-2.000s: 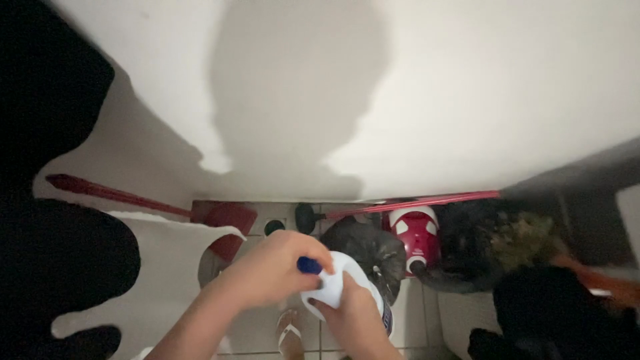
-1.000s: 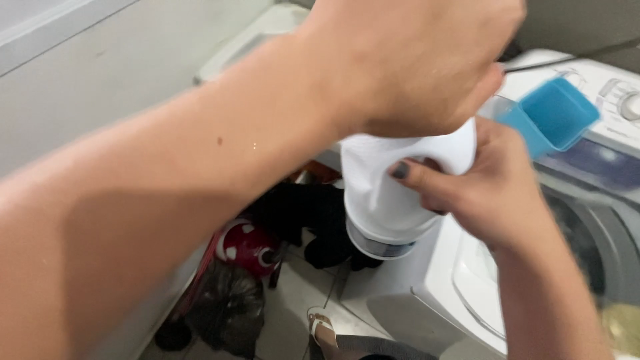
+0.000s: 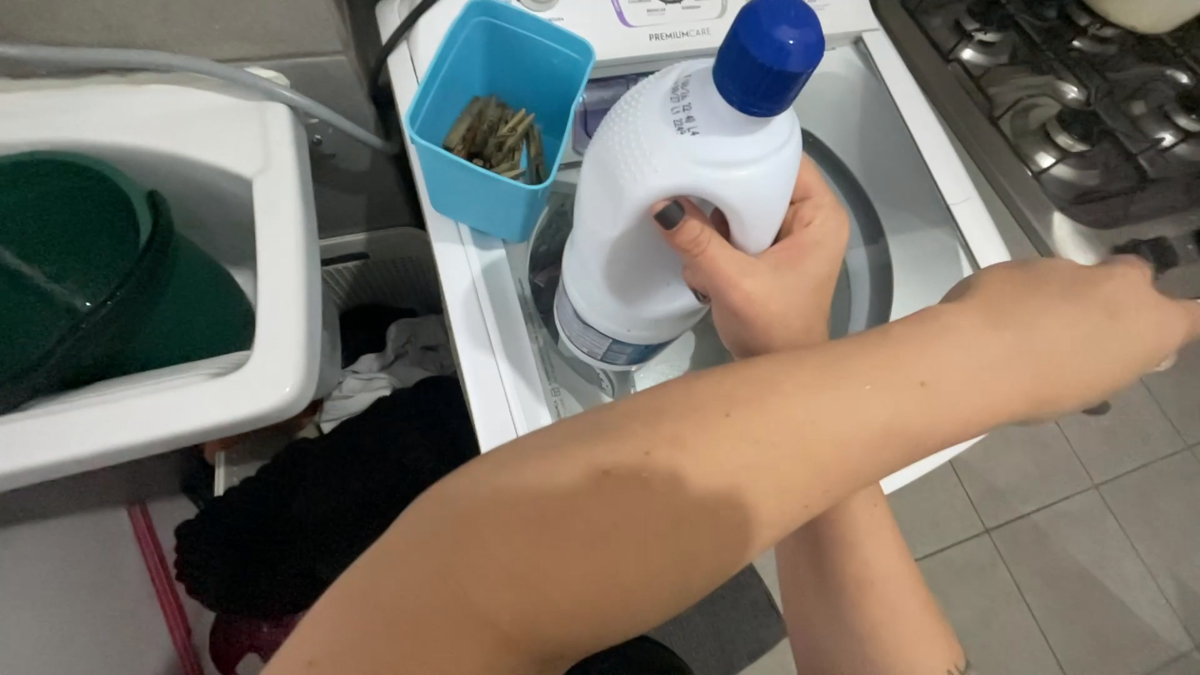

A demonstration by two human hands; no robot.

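A white plastic bottle (image 3: 637, 206) with a blue screw cap (image 3: 769, 56) leans to the right above the washing machine lid (image 3: 862, 234). My right hand (image 3: 778, 272) grips its moulded handle, the thumb through the opening. My left forearm crosses over my right one, so my left hand (image 3: 1078, 328) is at the far right, beside the stove. Its fingers are blurred and partly cut off by the frame edge, and whether they hold anything is unclear. Left of the bottle, a blue plastic container (image 3: 506, 187) holds clothespins (image 3: 497, 136) on the machine's edge.
A white laundry sink (image 3: 281, 281) on the left holds a green bucket (image 3: 178, 291). Dark fabric (image 3: 328, 506) and a grey cloth (image 3: 403, 361) lie below, near a red pole (image 3: 164, 581). A gas stove (image 3: 1078, 122) stands on the right, above the tiled floor (image 3: 1078, 562).
My left hand has left the top of the bottle and reached across to the right. The blue cap, hidden a second ago, shows on the bottle. The view has swung to the washing machine.
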